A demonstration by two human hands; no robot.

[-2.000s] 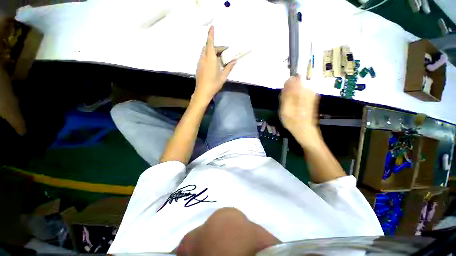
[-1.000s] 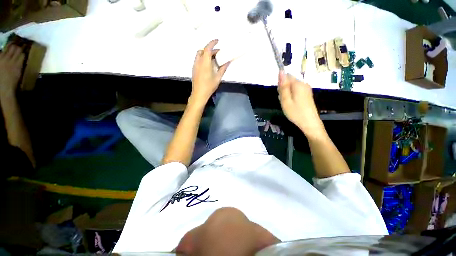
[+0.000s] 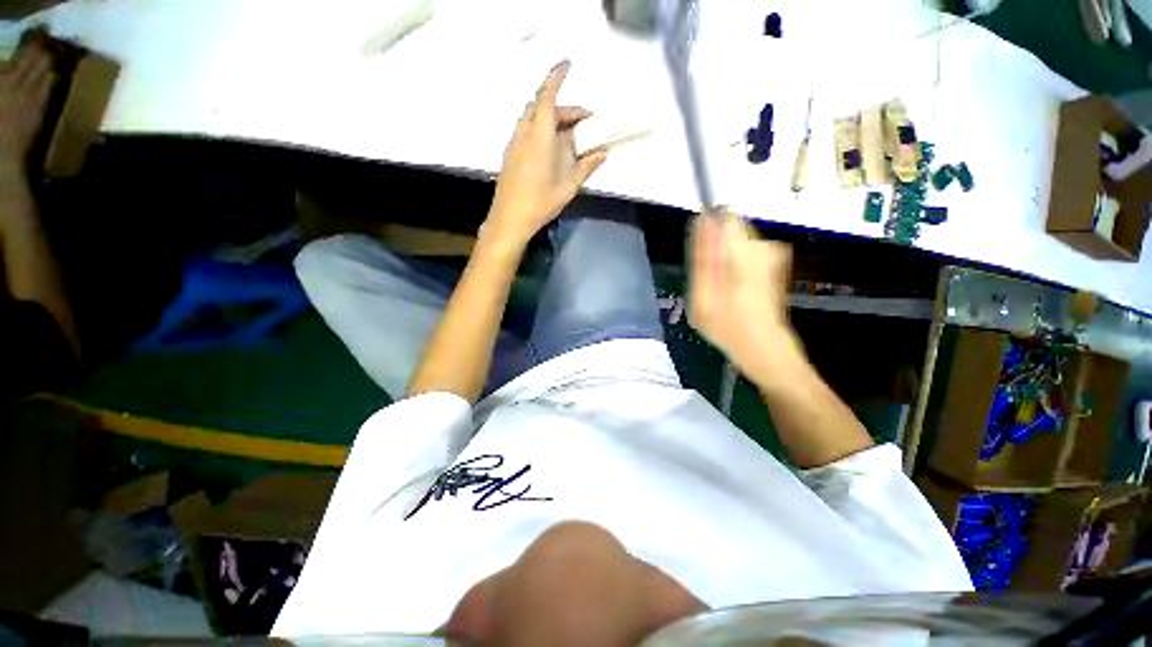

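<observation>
My right hand (image 3: pixel 739 284) is closed around the lower end of the long handle of a hammer (image 3: pixel 689 120), slightly blurred. The hammer's grey head is at the top edge of the view, over the white bench. My left hand (image 3: pixel 541 164) is at the bench's front edge, thumb and fingers around a white housing (image 3: pixel 604 142) that barely shows against the white top. Only a thin tan edge of it is clear, pointing right.
Right of the hammer lie black parts (image 3: pixel 761 133), a thin tool (image 3: pixel 804 145), tan parts (image 3: pixel 877 142) and green boards (image 3: pixel 907 209). A cardboard box (image 3: pixel 1097 177) stands far right. Another person's arm (image 3: pixel 19 152) is by a box (image 3: pixel 82 114) at far left.
The hammer was swung up, its head over the bench one second ago; it is now at the top edge. My right hand moved slightly left and down. My left hand stays near the same spot.
</observation>
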